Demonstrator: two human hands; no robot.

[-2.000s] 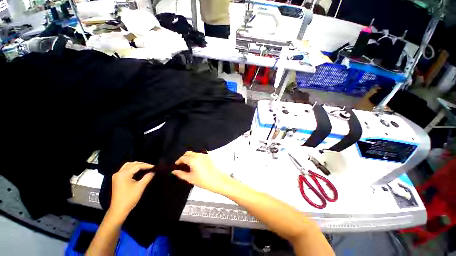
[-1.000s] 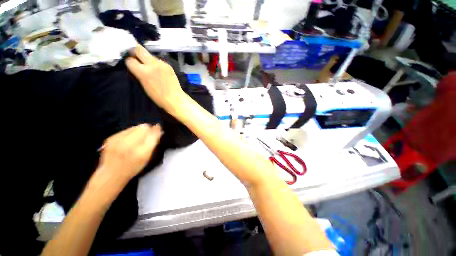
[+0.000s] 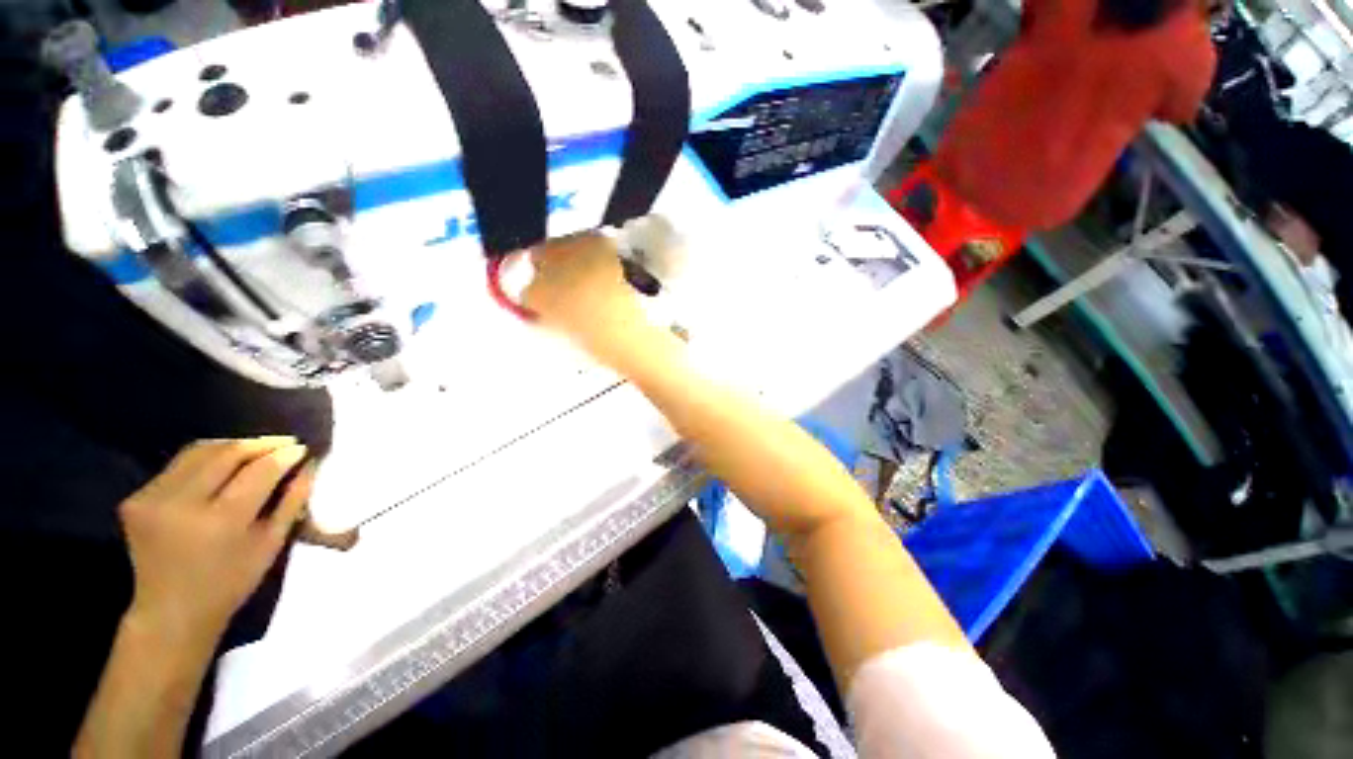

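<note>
Black cloth (image 3: 163,356) lies at the left, behind and under the machine's needle end and around my left hand. My left hand (image 3: 215,519) is at the table's left side, fingers bent and pinching the cloth's edge. My right hand (image 3: 582,297) reaches under the machine arm, its fingers closed on red-handled scissors; one red loop (image 3: 505,291) shows beside the fingers, and the blades are hidden. The white machine head (image 3: 401,186) stands behind both hands. The presser foot area (image 3: 389,371) shows no cloth clearly under it.
Two black bands (image 3: 497,141) hang over the machine arm. A small brown tab (image 3: 330,537) lies on the white table (image 3: 490,512) by my left hand. Dark snips (image 3: 641,273) lie beside my right hand. A blue crate (image 3: 1009,541) is on the floor at right. A person in red (image 3: 1076,111) is behind.
The view has swung right and closer to the machine. My right hand has left the cloth pile and gone to the scissors, which now sit further under the arm. My left hand stays at the cloth.
</note>
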